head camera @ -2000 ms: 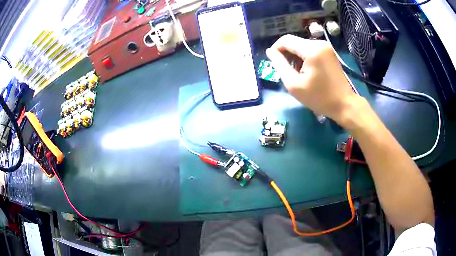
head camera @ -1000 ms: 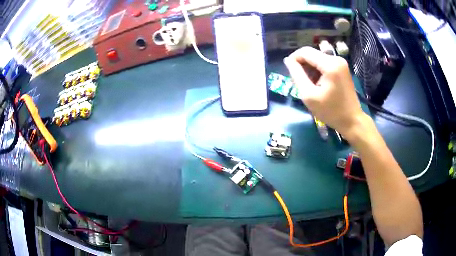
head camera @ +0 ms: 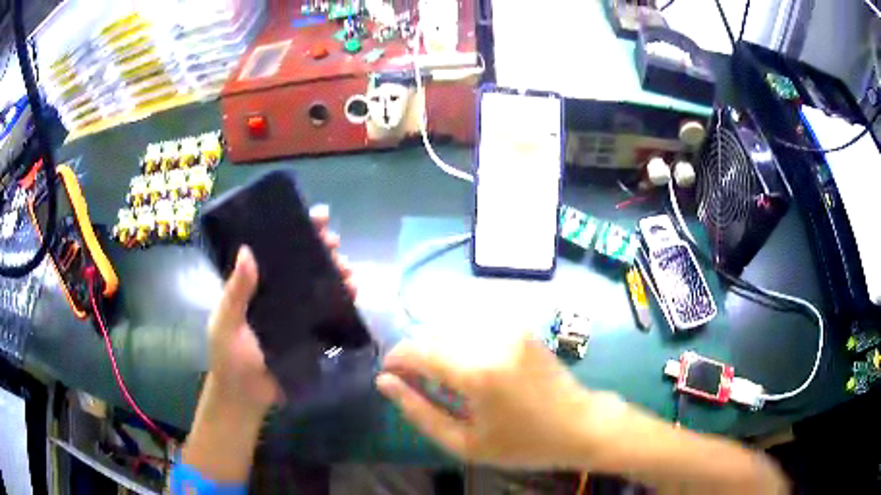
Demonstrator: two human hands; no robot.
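My left hand [head camera: 241, 338] holds a black smartphone [head camera: 290, 280] with a dark screen, tilted above the mat at left of centre. My right hand [head camera: 493, 396] is blurred, its fingers at the phone's lower right edge; whether it touches or grips the phone is unclear. A second smartphone [head camera: 519, 184] with a bright white screen stands or lies behind, near the red test box. A loose circuit board [head camera: 572, 334] is just beyond my right hand. The board with clips is hidden behind my hands.
Red test box [head camera: 290, 97] at the back, fan [head camera: 739, 189] at right. A dark-faced handheld [head camera: 678, 276], a yellow-handled tool [head camera: 638, 296], small green boards [head camera: 596, 235] and the red USB tester [head camera: 705, 377] lie at right. Rows of boards [head camera: 172, 189] and an orange multimeter [head camera: 82, 242] are at left.
My left hand has come into view holding the dark phone. My right hand has moved from the back right down to that phone. The view has shifted, and the handheld is now uncovered.
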